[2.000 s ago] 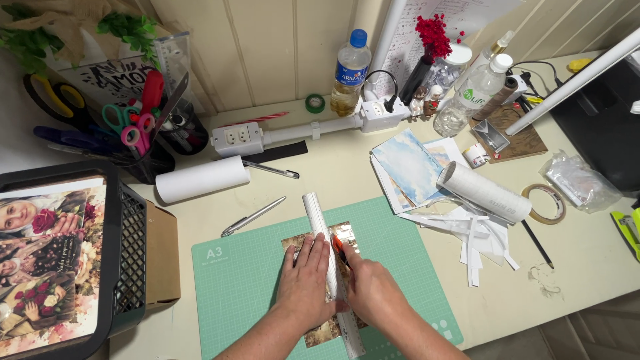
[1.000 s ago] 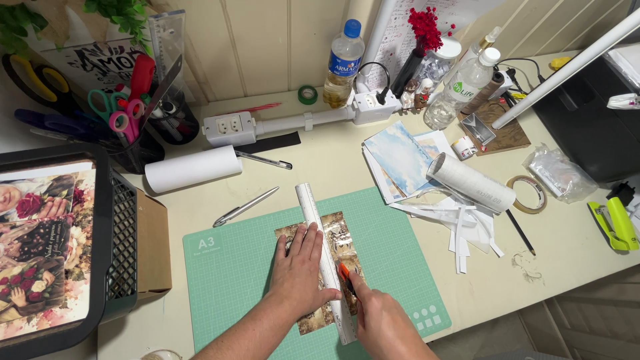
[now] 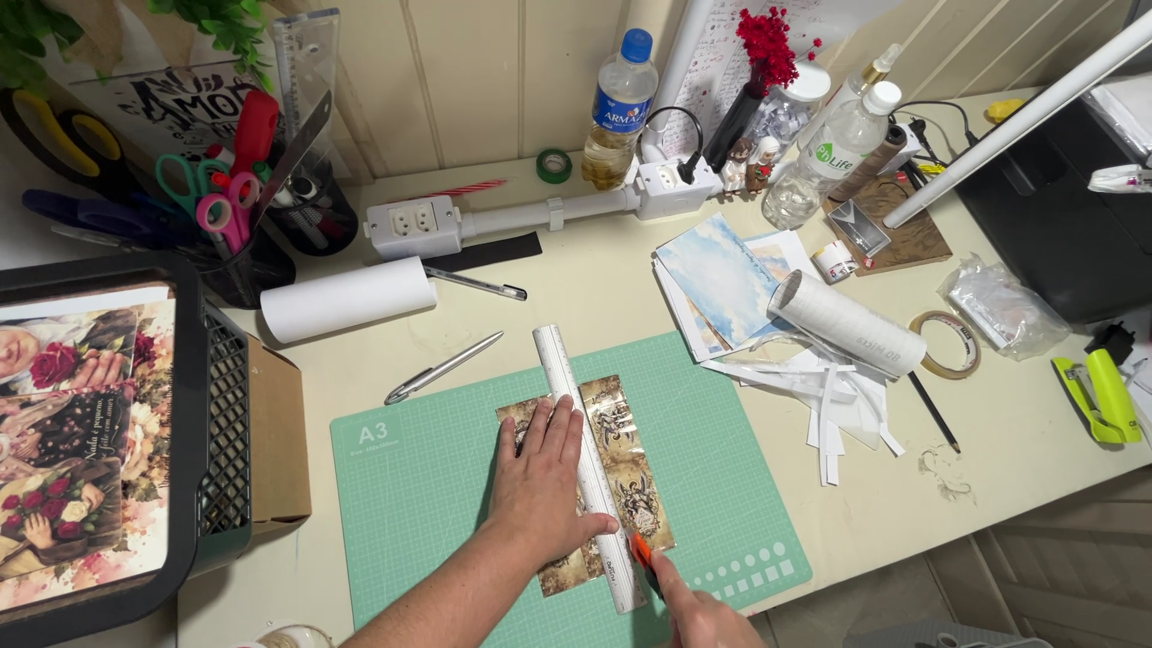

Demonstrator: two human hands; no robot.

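A white scale ruler [image 3: 589, 459] lies lengthwise over a printed brown sheet with small figures [image 3: 630, 450], on a green A3 cutting mat [image 3: 720, 450]. My left hand [image 3: 544, 486] presses flat on the ruler and the sheet left of it, fingers slightly spread, thumb across the ruler. In my right hand [image 3: 697, 603], at the bottom, is an orange and black utility knife [image 3: 643, 551], its front end beside the ruler's right edge near the sheet's lower end. The blade itself is too small to make out.
A silver pen [image 3: 443, 367] and a white paper roll [image 3: 346, 301] lie behind the mat. Paper strips [image 3: 832, 414], a cardboard tube [image 3: 846, 322] and a tape roll [image 3: 945, 345] are at right. A black basket [image 3: 184, 432] stands left; bottles [image 3: 621, 112] stand at the back.
My right hand with the utility knife has moved down along the ruler, toward the near edge of the mat. My left hand still holds the ruler down.
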